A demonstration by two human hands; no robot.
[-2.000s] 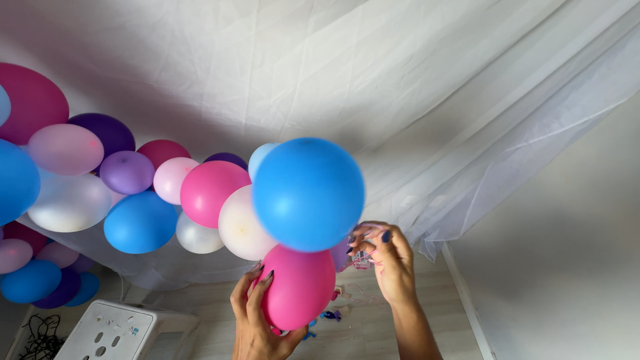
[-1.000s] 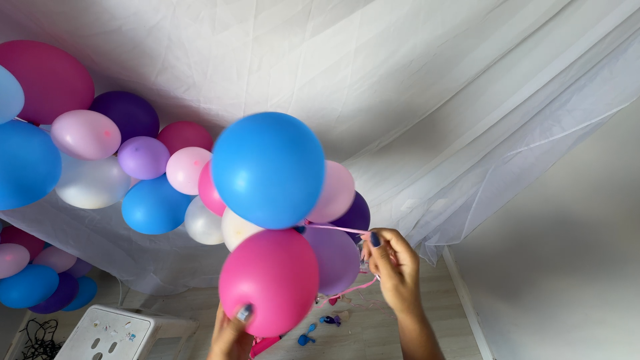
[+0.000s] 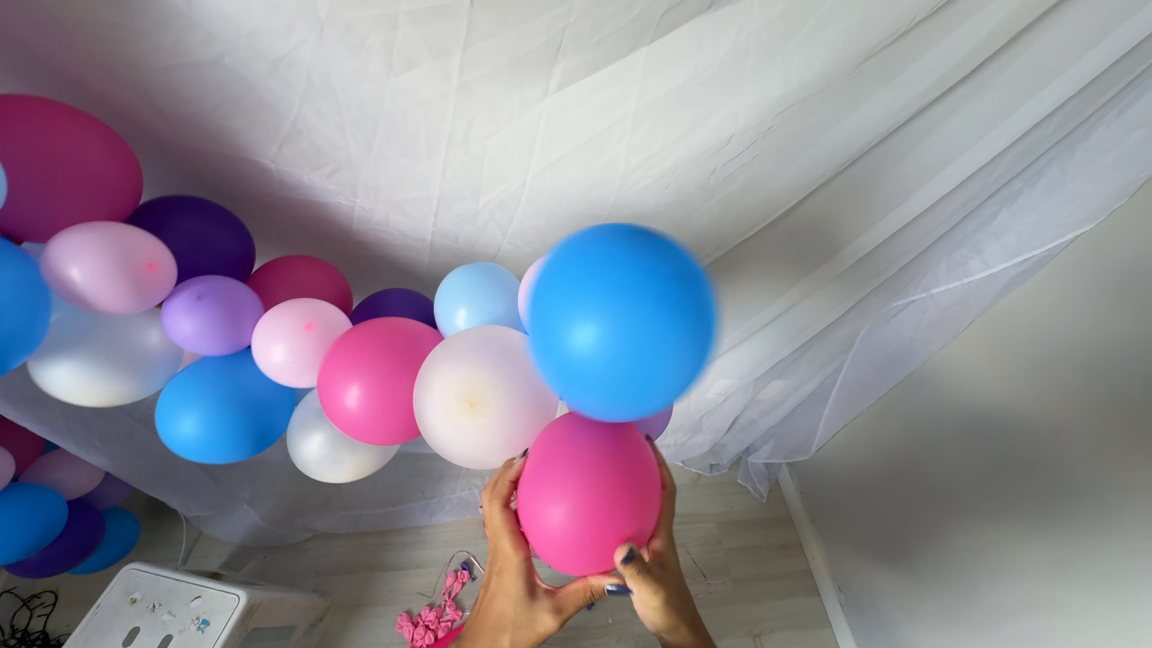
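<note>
A hot-pink balloon [image 3: 589, 493] is held between both my hands at the lower middle. My left hand [image 3: 517, 549] cups its left side and underside; my right hand [image 3: 657, 558] grips its right side, with the thumb on its lower front. Directly above it is a larger blue balloon [image 3: 621, 322]. Behind the two, part of a lilac balloon [image 3: 654, 422] shows. A white balloon [image 3: 486, 398] sits to the left, in a garland of pink, purple, blue and white balloons that runs to the left edge. The knots behind the held balloon are hidden.
White sheer fabric [image 3: 576, 135] hangs behind the garland. A white plastic stool [image 3: 180, 607] stands at the lower left, near black cable [image 3: 31, 616]. More balloons [image 3: 63, 538] are at the left. Uninflated pink balloons [image 3: 436, 616] lie low beside my left forearm. A grey wall [image 3: 1008, 450] is at right.
My right hand has come from the right, where it pulled a pink strand, onto the hot-pink balloon. The lilac balloon now lies mostly hidden behind the blue and hot-pink ones.
</note>
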